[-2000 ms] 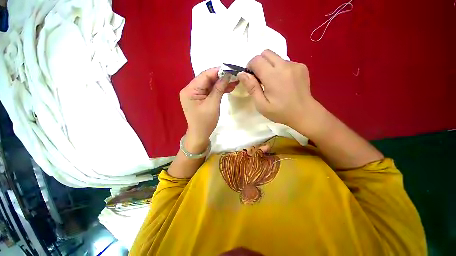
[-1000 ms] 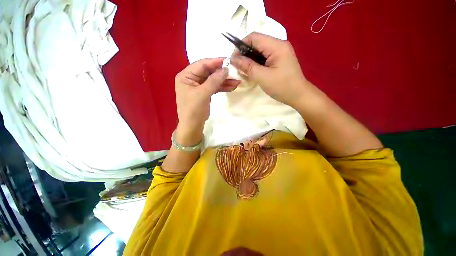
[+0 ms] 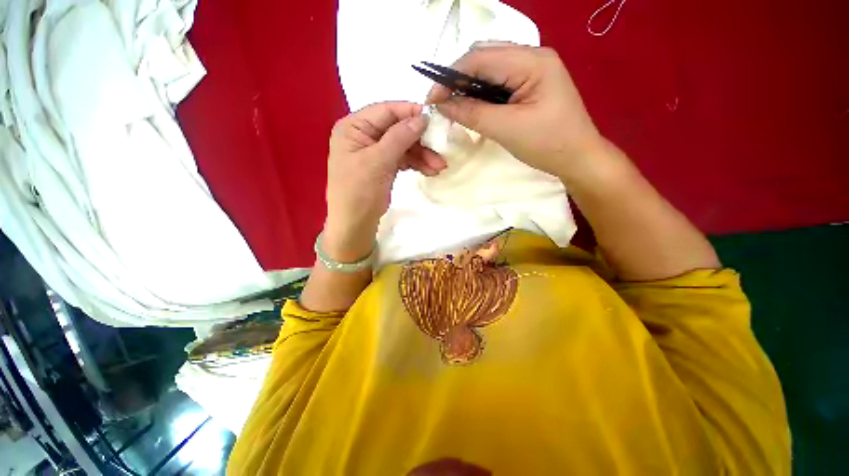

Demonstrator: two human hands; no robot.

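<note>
A white garment (image 3: 475, 191) lies from the table's red cloth down to my lap. My left hand (image 3: 377, 158) pinches a bit of the garment between thumb and fingertips, a small pale spot showing there. My right hand (image 3: 521, 102) holds black thread snips (image 3: 465, 84) across its fingers, points to the left above the left fingertips. Its thumb and fingertip meet close to the pinched spot. Any needle or small fastener at the fingertips is too small to make out.
A large heap of white garments (image 3: 112, 177) lies at the left. A loop of pale thread (image 3: 606, 17) lies on the red cloth (image 3: 726, 121) at the upper right. More white cloth (image 3: 223, 386) hangs low at the left. Green floor shows at the right.
The snips have moved from the pinched spot back into my right hand, lying flatter across the fingers. The right fingertips are now at the pinched spot. The view has shifted slightly.
</note>
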